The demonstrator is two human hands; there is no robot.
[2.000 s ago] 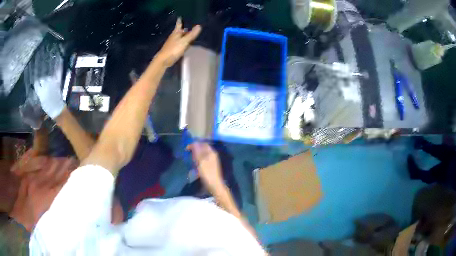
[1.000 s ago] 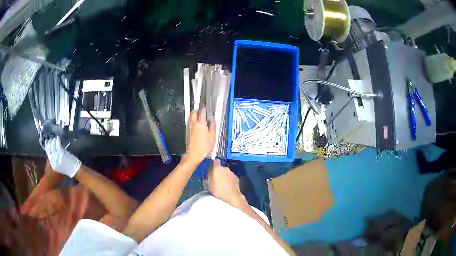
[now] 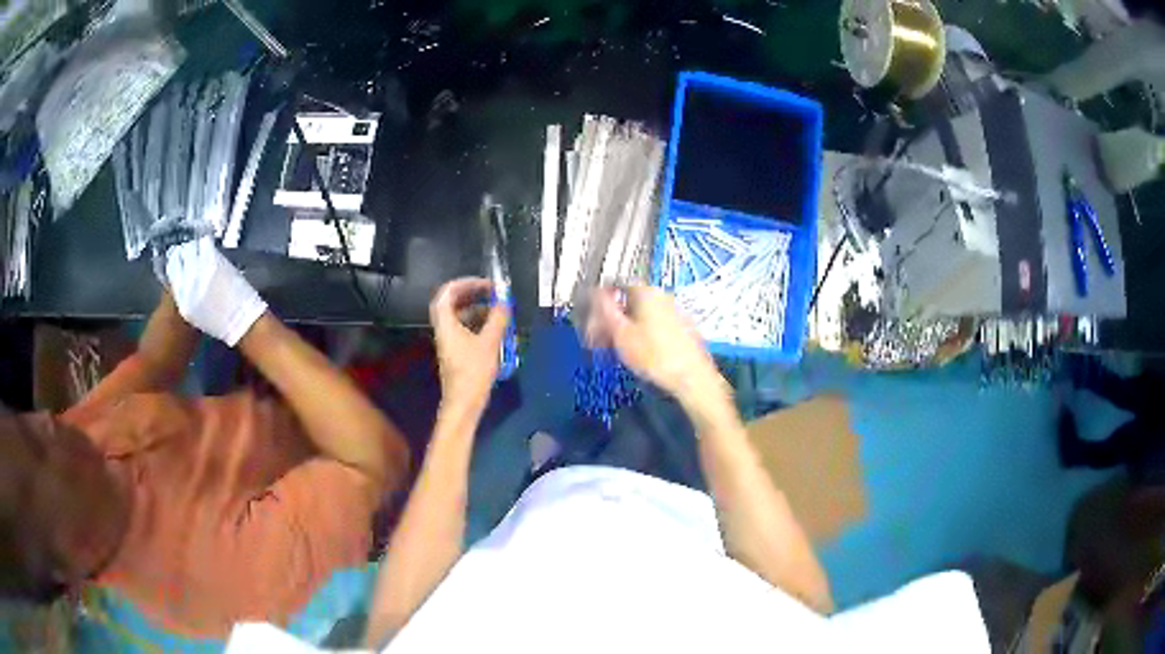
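My left hand (image 3: 468, 342) is at the bench's front edge, thumb and fingers closed around a thin strip with a blue lower end (image 3: 496, 240). The strip points away from me. My right hand (image 3: 658, 340) is at the lower end of a bundle of long pale strips (image 3: 611, 205); its fingertips are blurred, so any grip is unclear. Blue wires (image 3: 603, 387) hang below the bundle over the edge. A blue two-compartment bin (image 3: 811, 192) stands right of the bundle, with short white sleeves (image 3: 735, 275) in the near compartment.
A grey machine (image 3: 945, 256) stands at right, with blue-handled pliers (image 3: 1086, 236) on top and small metal bits (image 3: 907, 342) before it. A gold spool (image 3: 894, 45) is behind. At left, a coworker's white-gloved hand (image 3: 211, 291) touches grey strips (image 3: 192, 141). Cardboard (image 3: 811, 460) lies below.
My left hand has left the bundle and moved left to the separate blue-ended strip. My right hand has risen to the bundle's lower end. The view has shifted, moving the bench items right and up.
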